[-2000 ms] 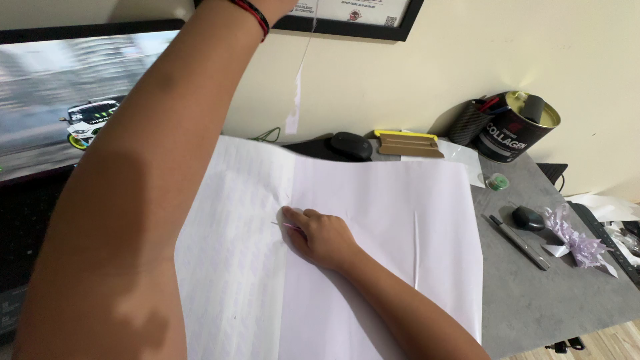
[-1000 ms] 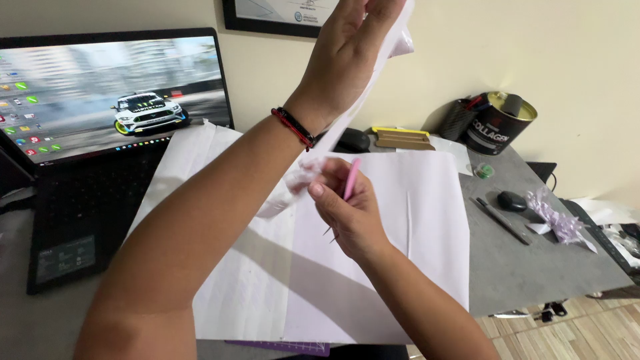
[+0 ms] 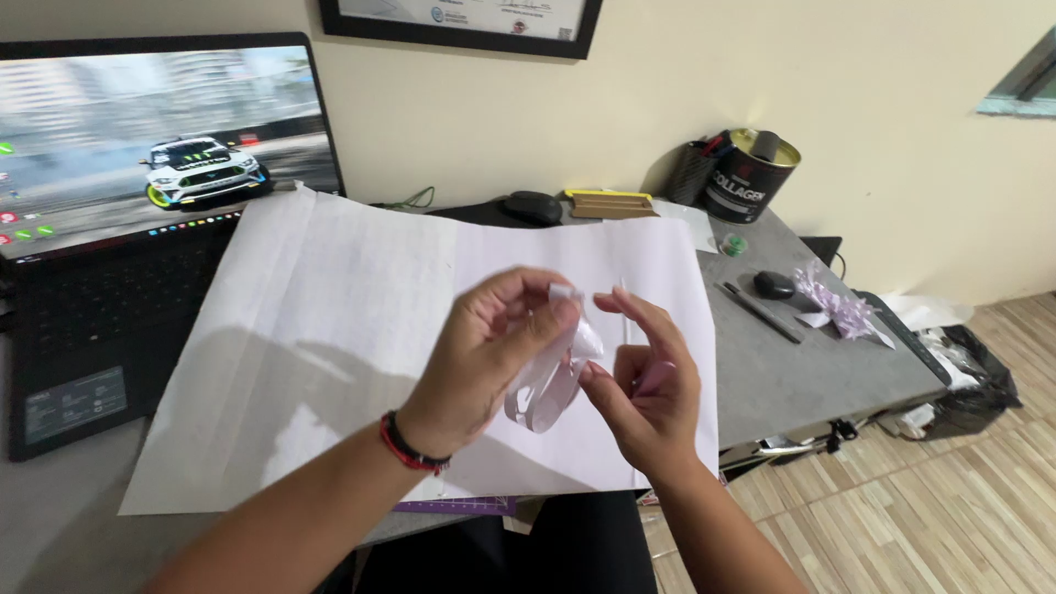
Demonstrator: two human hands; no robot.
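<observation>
My left hand (image 3: 487, 355), with black and red bracelets at the wrist, pinches a looped strip of pale, glossy ribbon-like material (image 3: 540, 404) between thumb and fingers. My right hand (image 3: 652, 371) is just right of the loops, its thumb close to them and its index finger raised. Tucked in its curled fingers is a pink tool (image 3: 656, 375), mostly hidden, whose kind I cannot tell. Beneath both hands lies a large white paper sheet (image 3: 355, 272), its right part faintly lilac. A thin white strip (image 3: 627, 318) rests on that sheet, partly behind my right hand.
An open laptop (image 3: 99, 330) stands at the left. Along the back are a black mouse (image 3: 532, 208), a pen holder (image 3: 691, 173) and a black can (image 3: 747, 181). A pen (image 3: 763, 313) and a lilac ribbon bow (image 3: 837, 305) lie at the right. A purple cutting mat (image 3: 462, 506) shows below the paper.
My left hand has come down from its raised position near the wall frame, and the long hanging strip is now gathered in loops. My right hand's index finger has lifted.
</observation>
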